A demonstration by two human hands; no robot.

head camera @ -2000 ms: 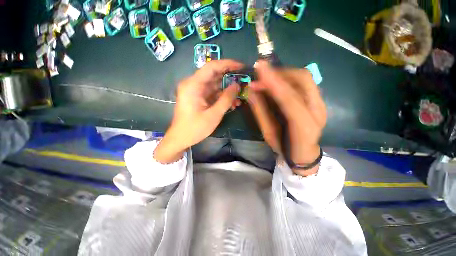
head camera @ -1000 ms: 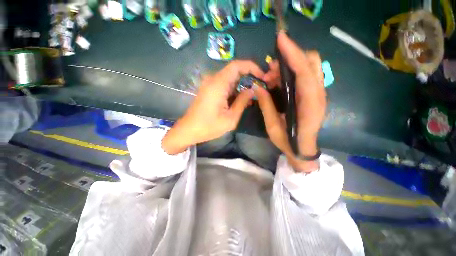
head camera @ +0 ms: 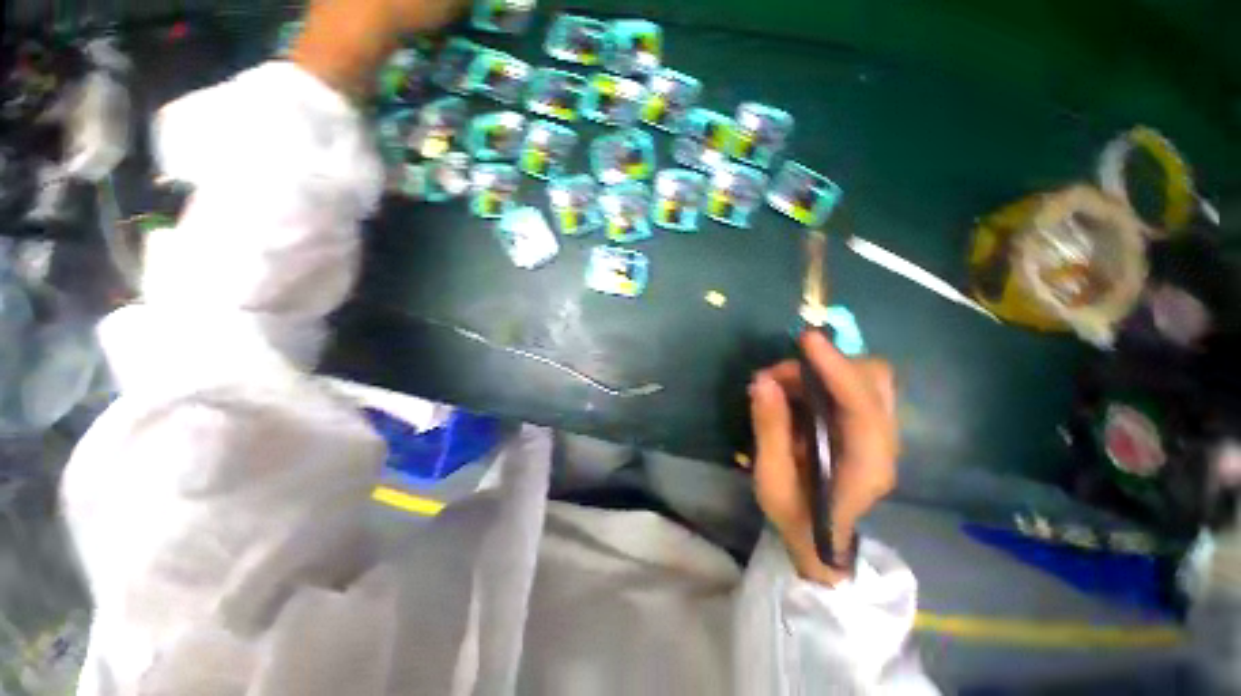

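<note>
My right hand (head camera: 830, 449) holds the soldering iron (head camera: 821, 435) by its black handle, with the brass-coloured collar and metal tip pointing up and away over the mat. My left hand (head camera: 368, 38) is stretched out to the upper left, cut off by the top edge and blurred; its fingers are not visible. Several turquoise open housings (head camera: 623, 158) with silver and yellow-green insides stand in rows at the top. One housing (head camera: 617, 271) lies nearer me, apart from the rows. Solder wire (head camera: 544, 360) lies across the mat.
A plain turquoise cover (head camera: 841, 331) lies beside the iron's collar. A small yellow piece (head camera: 716, 298) is on the mat. A white stick (head camera: 925, 279), a container in a yellow holder (head camera: 1075, 265) and a tape roll (head camera: 1147, 181) are at the right. The bench's front edge runs before me.
My left hand has left the small housing near my right hand and reached to the upper left. My right hand has moved down, still with the iron. The view has shifted, showing more housing rows.
</note>
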